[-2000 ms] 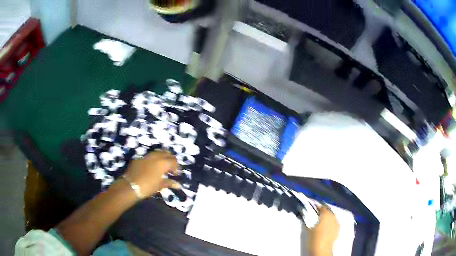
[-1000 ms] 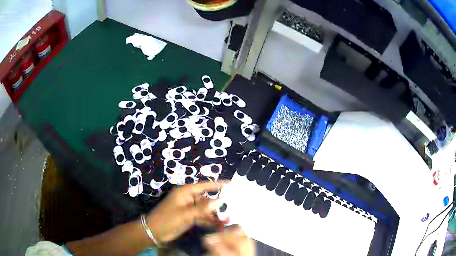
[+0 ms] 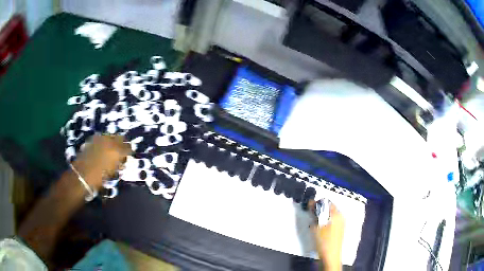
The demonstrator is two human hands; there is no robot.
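White oblong parts with dark spots lie in a loose heap on the left. My left hand is over the heap's lower left, blurred, its fingertips among the parts; whether it grips one cannot be told. Black oblong pieces lie side by side in a row along the upper edge of a white sheet. My right hand is at the right end of this row, with a small whitish part at its fingertips.
A blue bin of tiny silvery pieces stands behind the row. A large curved white sheet lies right of it. A dark blue-edged tray lies under the sheet. A white cloth is on the green mat. A red rack is far left.
The hands were close together at the sheet's left edge one second ago. My left hand has moved left to the heap, my right hand right to the row's end. The view has shifted.
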